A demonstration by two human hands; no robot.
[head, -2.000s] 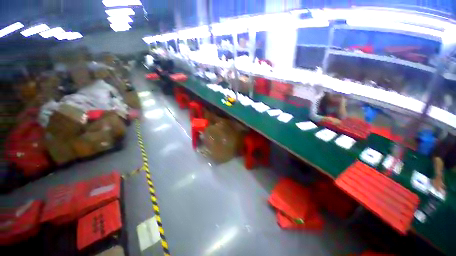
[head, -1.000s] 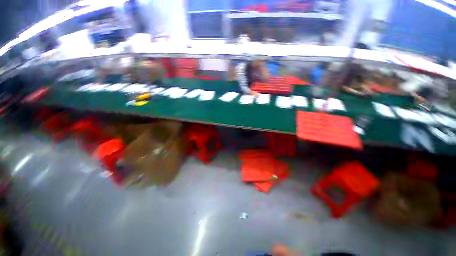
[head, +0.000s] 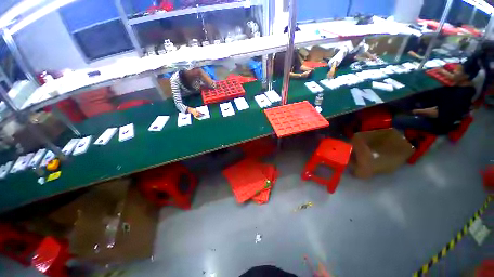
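Neither of my hands can be made out. A small reddish blur and a dark rounded shape are cut off by the bottom edge, and I cannot tell what they are. A red turnover tray (head: 296, 118) with a square grid lies at the near edge of the green bench (head: 162, 142), its pockets seemingly empty. White product boxes (head: 158, 123) with small dark marks lie in a row along the bench. Another red turnover tray (head: 223, 92) with dark pockets lies at the far side, by a person in striped sleeves whose hand is at a white box.
A red stool (head: 331, 153) stands before the bench. Red trays (head: 244, 178) lie on the floor left of it. Open cartons (head: 382, 151) stand under the bench edge, right and left. A yellow tape roll (head: 53, 165) lies at left. A seated person in dark clothes is at right.
The view has swung right from along the aisle to face the bench, and is closer. The near tray, stool and floor trays now appear larger and sharper.
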